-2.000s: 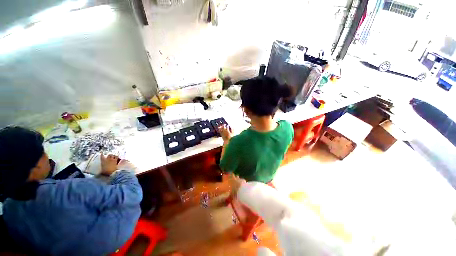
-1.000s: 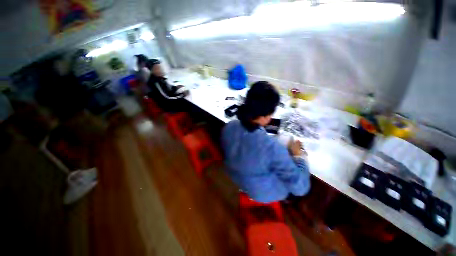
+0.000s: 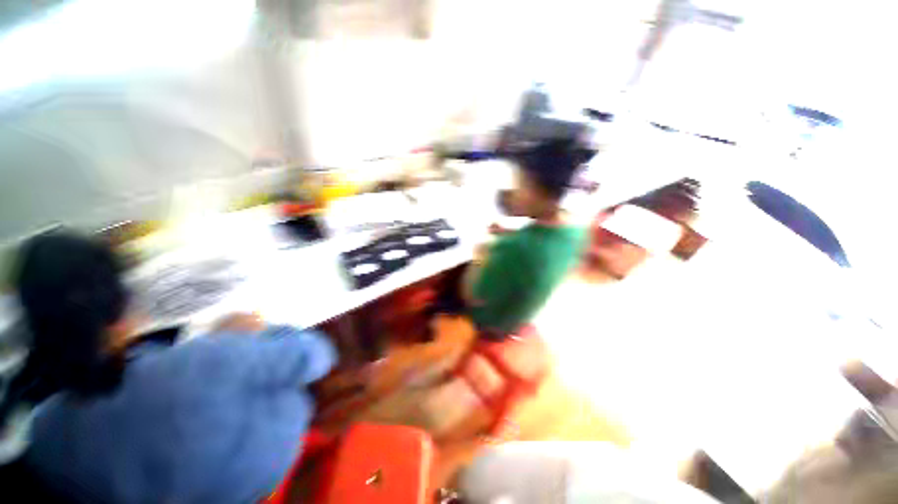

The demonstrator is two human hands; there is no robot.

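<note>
Neither of my hands can be made out; the picture is strongly blurred. A row of several black trays with white oval spots lies on the long white table. A heap of small silver-grey parts lies on the table at the left. A pale, blurred shape is at the bottom edge, and I cannot tell what it is.
A person in blue sits at the left and a person in green sits at the table's middle. A red stool is at the bottom. A white-topped carton stands at the right.
The view has swung from the left side of the room back to the right. The person in green and the cartons are in view again; the far-left workers are out of it.
</note>
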